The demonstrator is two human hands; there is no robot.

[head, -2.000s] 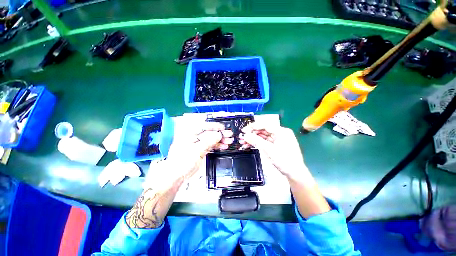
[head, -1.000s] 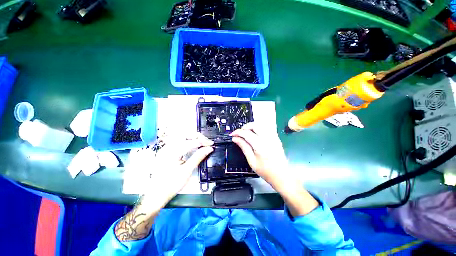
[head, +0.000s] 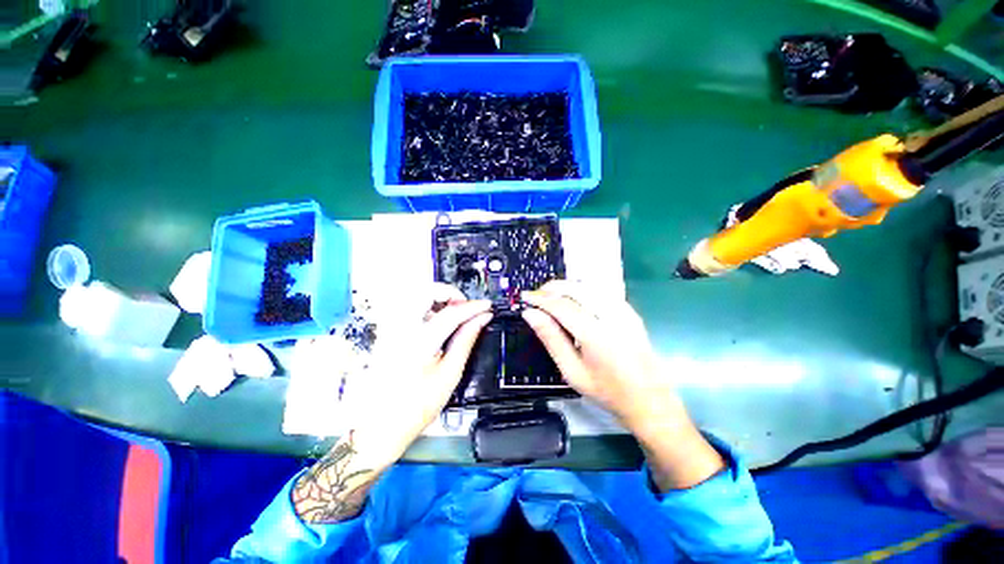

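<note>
The black device housing (head: 475,379) lies open on the white sheet (head: 593,245), its circuit board half (head: 533,245) away from me and its black flap (head: 520,434) at the near end. My left hand (head: 436,343) and my right hand (head: 580,337) meet over the middle of the housing, fingertips nearly touching. Both hands pinch at a small dark part with a bit of red beside it. The fingers partly hide it, so I cannot tell if it is a clip or wires.
A large blue bin (head: 486,196) of black parts stands beyond the sheet. A smaller blue bin (head: 227,271) with screws stands left. Loose screws (head: 359,328) lie on the sheet. The orange screwdriver (head: 800,216) hangs right. A whitish bottle (head: 119,315) and paper scraps (head: 213,367) lie left.
Since the earliest frame, both hands have come down from the circuit board half to the middle of the housing. In the last second they have stayed there, with small finger shifts.
</note>
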